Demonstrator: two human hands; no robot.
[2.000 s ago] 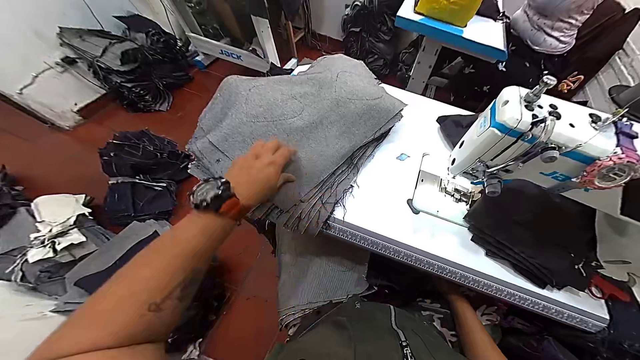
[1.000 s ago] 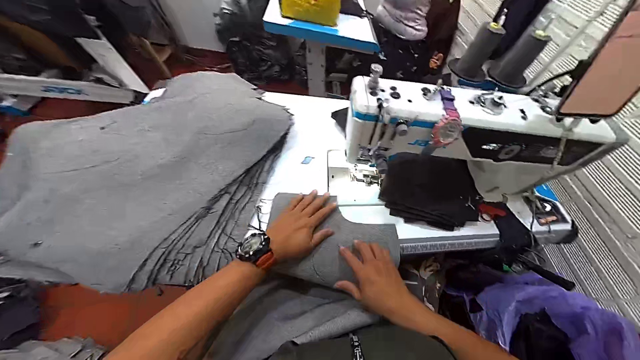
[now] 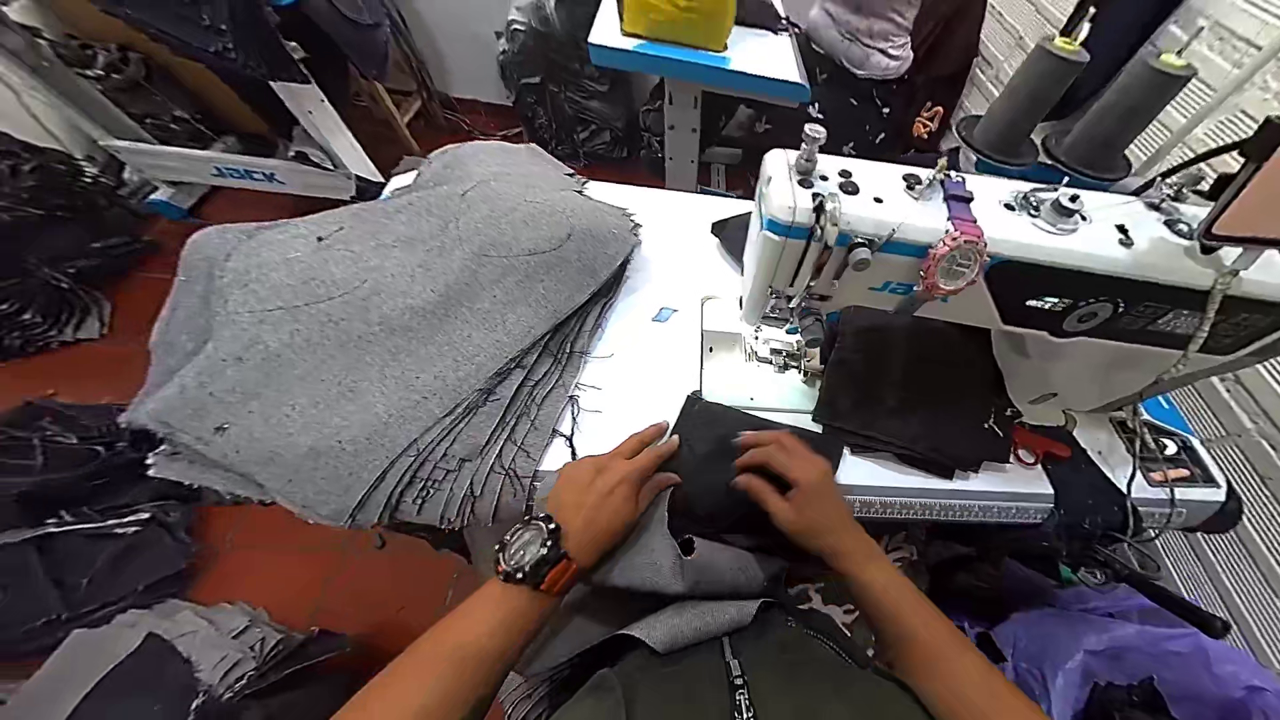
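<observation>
Near the table's front edge, a black fabric piece [image 3: 715, 465] lies over a grey denim piece [image 3: 690, 560] that hangs toward my lap. My left hand [image 3: 610, 495], with a watch on its wrist, has its fingertips on the left edge of the black piece. My right hand [image 3: 795, 490] is at the black piece's right side, slightly blurred, fingers bent; whether it grips the cloth cannot be told. Just behind the hands stands a white Jack sewing machine [image 3: 870, 240], its presser foot [image 3: 785, 355] above the needle plate. A stack of black fabric pieces [image 3: 915, 390] lies right of the foot.
A large stack of grey denim pieces [image 3: 390, 310] covers the table's left side and overhangs it. Red thread snips [image 3: 1040, 445] lie right of the black stack. Thread cones [image 3: 1025, 100] stand behind the machine, where a pink watch [image 3: 955, 265] hangs. Fabric bundles [image 3: 90, 560] fill the floor at left.
A black piece now lies over the grey one between my hands; a second ago both hands were flat on grey cloth. Two seconds ago my left hand rested on the large grey stack.
</observation>
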